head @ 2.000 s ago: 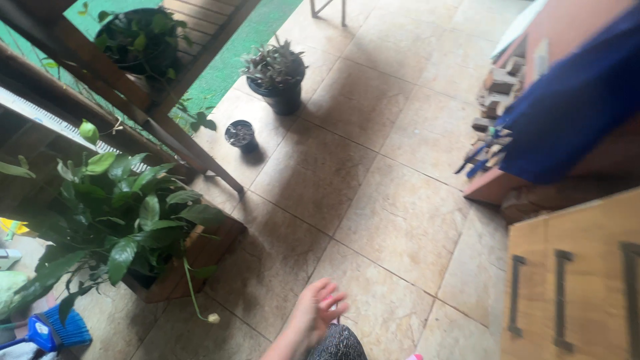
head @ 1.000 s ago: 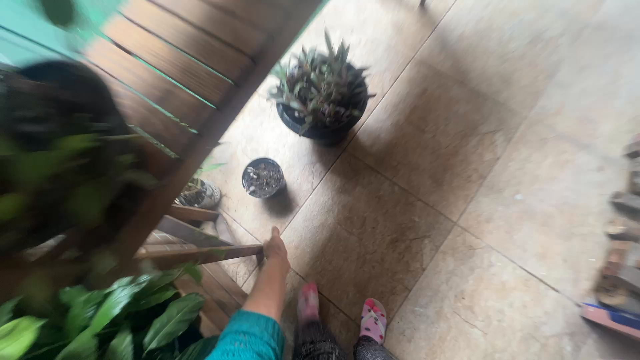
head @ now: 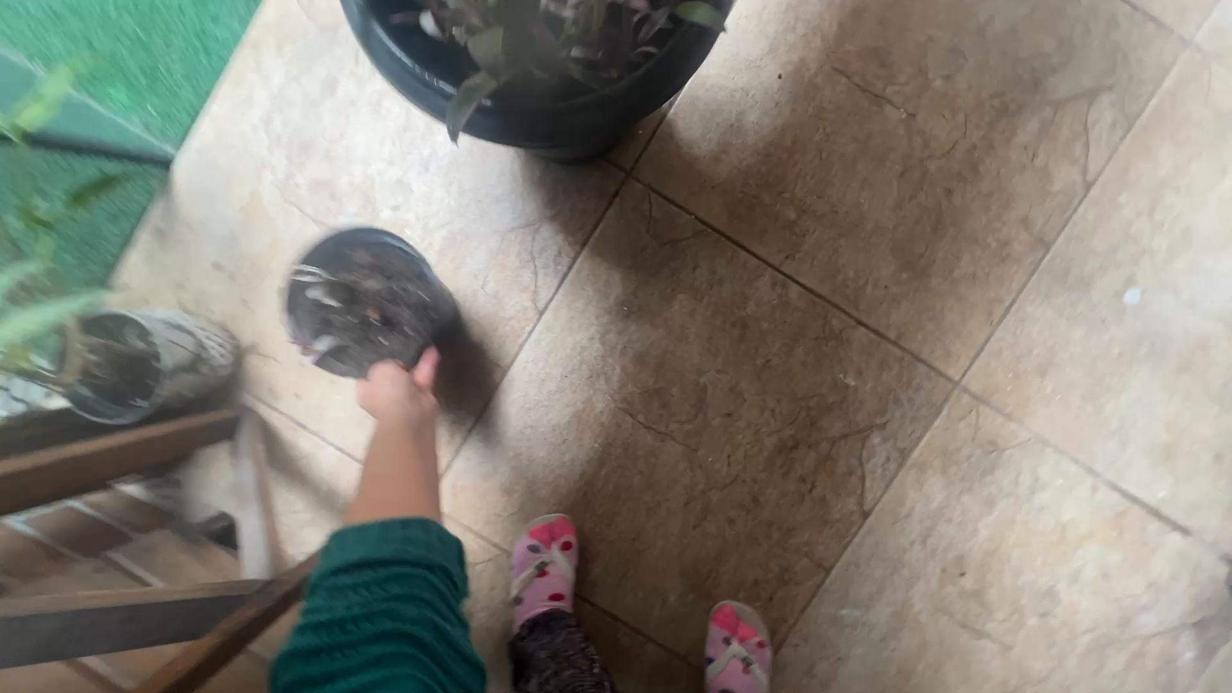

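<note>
My left hand (head: 399, 390), at the end of a green sleeve, grips the near rim of a small dark plant pot (head: 371, 303) that holds soil and a few pale bits. The fingers are outside the rim, with the thumb near its right side. Blur softens the pot's edges, and I cannot tell whether it is off the floor. Beyond it stands a larger black pot (head: 577, 130) with a leafy plant (head: 539, 43), cut off by the top edge. My right hand is out of view.
Tiled floor (head: 751, 385) spreads to the right. A wooden frame (head: 125, 616) stands at lower left, near a whitish pot (head: 197, 356) with a green plant. Green turf (head: 135, 67) lies at upper left. My feet in pink patterned socks and sandals (head: 547, 568) are at the bottom.
My left hand has moved from the wooden frame to the small pot and taken hold of its rim. The view is now closer to the pots.
</note>
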